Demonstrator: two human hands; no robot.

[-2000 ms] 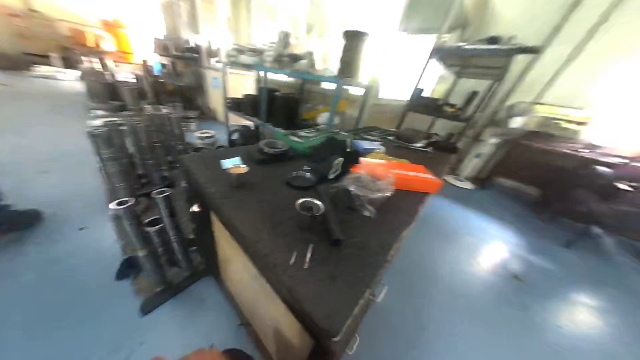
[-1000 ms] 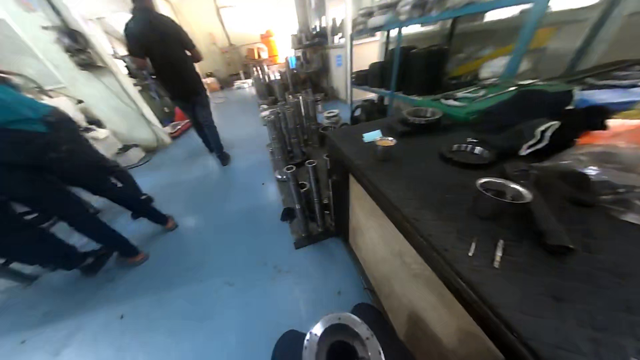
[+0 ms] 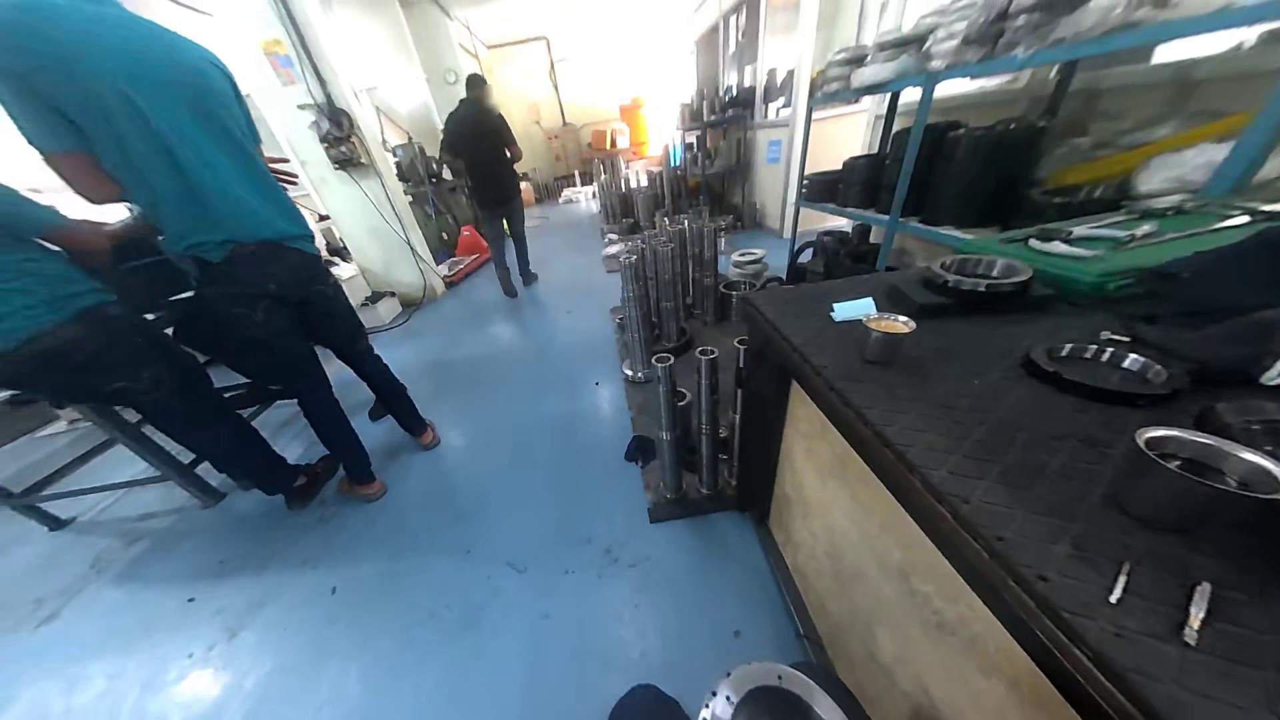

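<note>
Neither my left hand nor my right hand shows. At the bottom edge a round metal flange (image 3: 770, 692) with small holes is partly cut off, and what supports it is hidden. Left of it is a dark rounded shape (image 3: 648, 702), perhaps a shoe. On the black-topped bench (image 3: 930, 450) at the right stand a metal cup (image 3: 888, 340) with brownish contents and a larger metal cylinder (image 3: 1190, 490). Two small metal pieces, one thin (image 3: 1119, 583) and one thicker (image 3: 1197, 612), lie near the bench's front edge. Dark metal rings (image 3: 1105, 378) lie farther back.
Upright metal shafts (image 3: 665, 425) stand on the floor beside the bench. A blue-framed shelf (image 3: 905, 170) holds dark cylinders. Two people in teal shirts (image 3: 170, 130) are at the left by a metal frame (image 3: 135, 450). A person in black (image 3: 485, 150) is farther back in the aisle.
The view has swung left towards the aisle. The flange, visible a second ago, is now lower and more cut off. Part of a hand at the bottom edge two seconds ago is out of view.
</note>
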